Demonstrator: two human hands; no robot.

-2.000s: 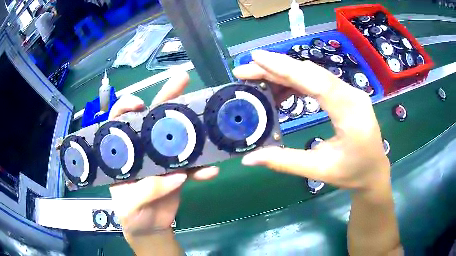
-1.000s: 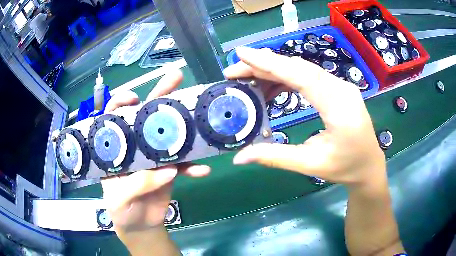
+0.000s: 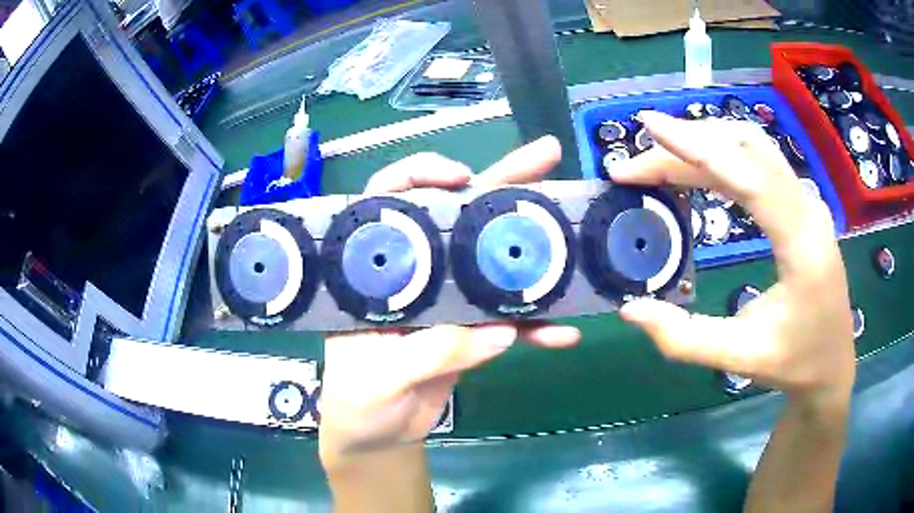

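A silver-grey four-position plate [image 3: 331,228] is held up level in front of me, loaded with four black-rimmed disc parts [image 3: 379,261], each with a silver-blue centre and pale crescent. My left hand [image 3: 396,386] grips the plate from below and behind, its fingers showing over the top edge and its thumb side along the bottom edge. My right hand [image 3: 782,271] is curved around the plate's right end, fingertips at the top corner and thumb at the bottom edge by the rightmost disc.
A blue bin [image 3: 827,215] and a red bin [image 3: 857,205] of discs stand at right, with loose discs [image 3: 884,263] before them. A needle-tip bottle [image 3: 296,150] stands in a blue holder [image 3: 263,178]. A white strip [image 3: 185,379] bears another loaded plate. A metal upright [image 3: 523,65] rises behind.
The held plate now faces me more squarely and sits level and further right in view, with both hands. The view has shifted left, showing more of the dark-windowed frame.
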